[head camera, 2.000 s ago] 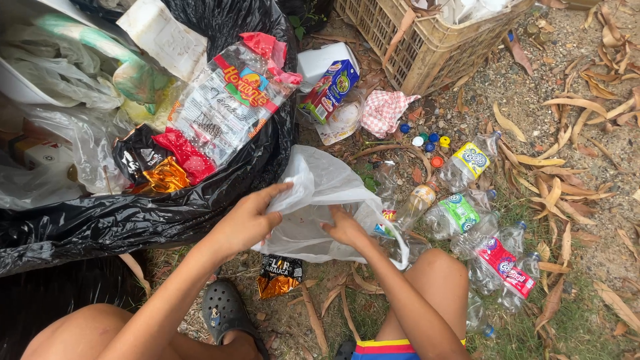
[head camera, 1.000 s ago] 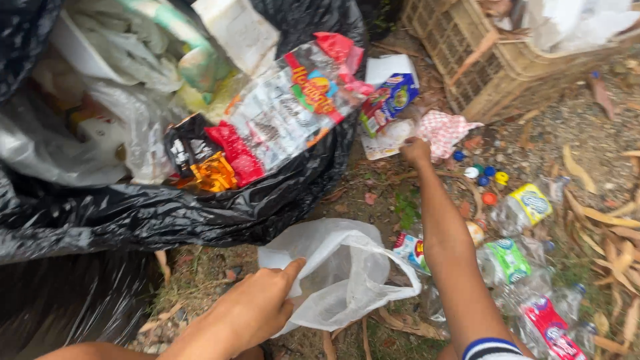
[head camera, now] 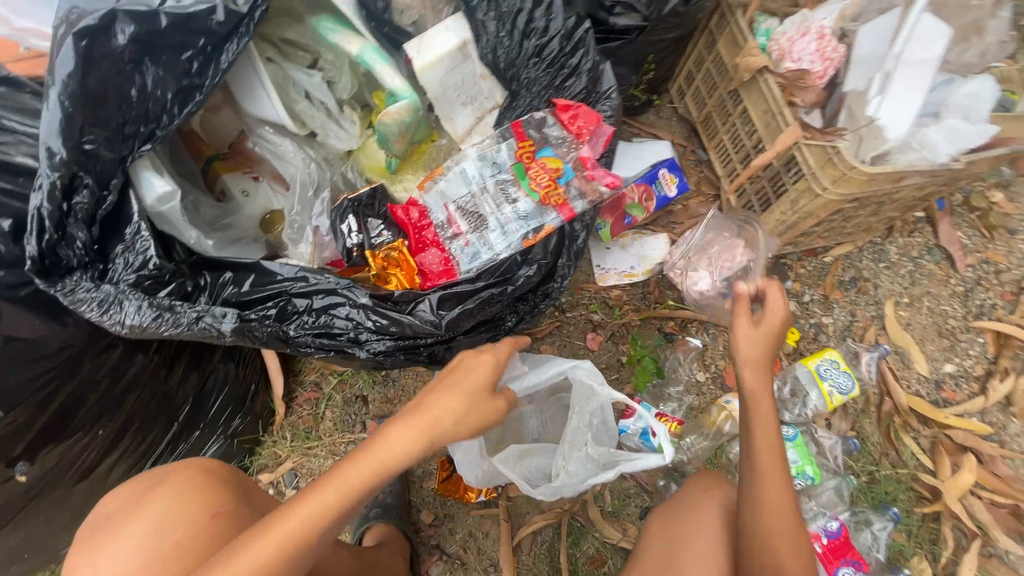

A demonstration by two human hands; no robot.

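My left hand (head camera: 472, 392) grips the rim of a white plastic carrier bag (head camera: 552, 424), whose mouth gapes between my knees. Out to the right, my right hand (head camera: 758, 320) pinches the edge of a clear plastic lid or container (head camera: 716, 256); pinkish checked paper shows through it. Just beyond lie a blue and red carton (head camera: 644, 198) and a stained white piece (head camera: 630, 258). A black garbage bag (head camera: 320, 304) full of waste stands at the left, with a clear printed food bag (head camera: 504, 192) and a black and gold wrapper (head camera: 376, 240) on top.
At the upper right stands a beige plastic crate (head camera: 744, 136) holding white foam and plastic waste. Empty plastic bottles (head camera: 816, 384) lie on the ground beside my right arm, among dry leaves (head camera: 960, 480). A gold wrapper (head camera: 462, 482) lies below the carrier bag.
My right hand has gone from the carrier bag out to the waste by the crate, and now holds a clear plastic piece. My left hand has stayed on the bag. The view has shifted.
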